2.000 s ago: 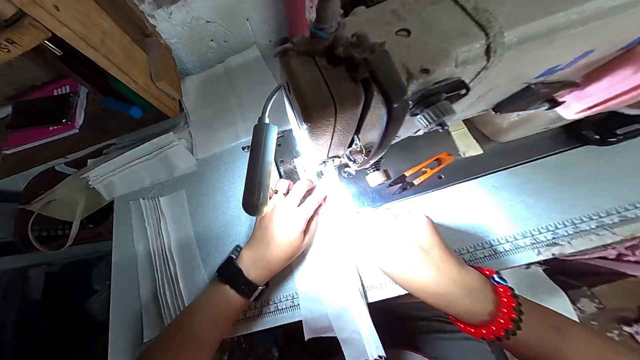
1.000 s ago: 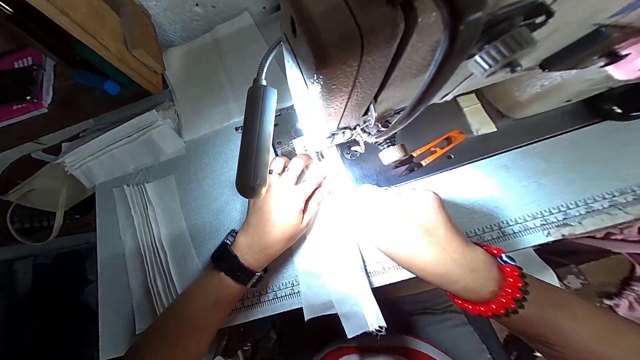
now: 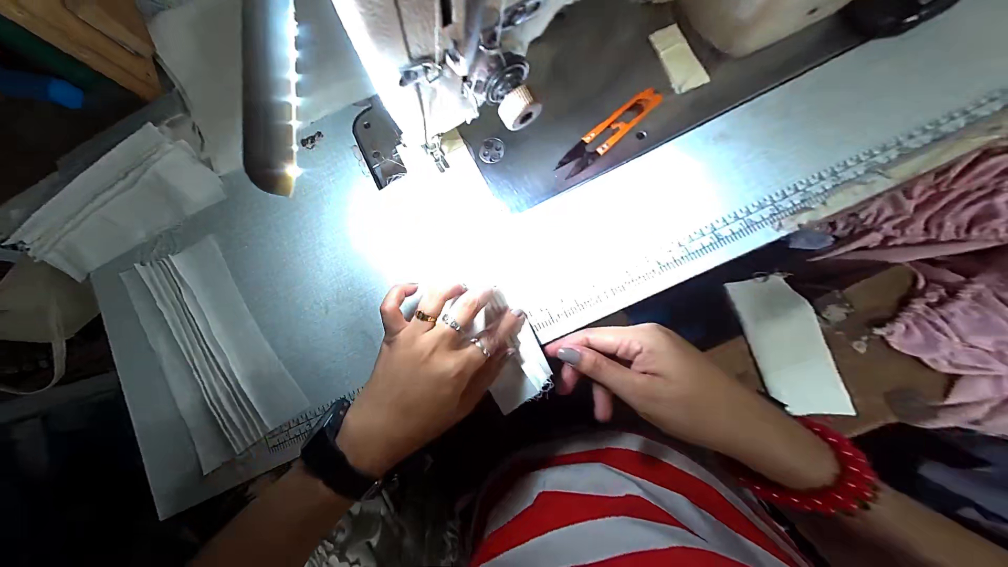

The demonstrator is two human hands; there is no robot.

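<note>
My left hand (image 3: 441,346), with rings and a dark wrist watch, rests palm down on a white fabric strip (image 3: 524,370) at the table's front edge, fingers spread and curled. The strip's frayed end hangs past the edge. Just right of it, my right hand (image 3: 622,366) has thumb and forefinger together at the edge; whether they pinch anything cannot be told. Above, the sewing machine's needle and presser foot (image 3: 437,153) stand over white cloth washed out by glare. Orange thread snips (image 3: 610,130) lie on the machine bed right of the needle.
A stack of white fabric strips (image 3: 213,346) lies on the left, with more folded white pieces (image 3: 118,197) behind it. A lamp (image 3: 269,94) hangs left of the needle. A measuring tape (image 3: 669,256) runs along the front edge. Pink cloth (image 3: 945,276) is at the right.
Both hands have moved from near the needle toward the front edge. My left hand now lies over the strip near its frayed end. The view has moved closer to the table.
</note>
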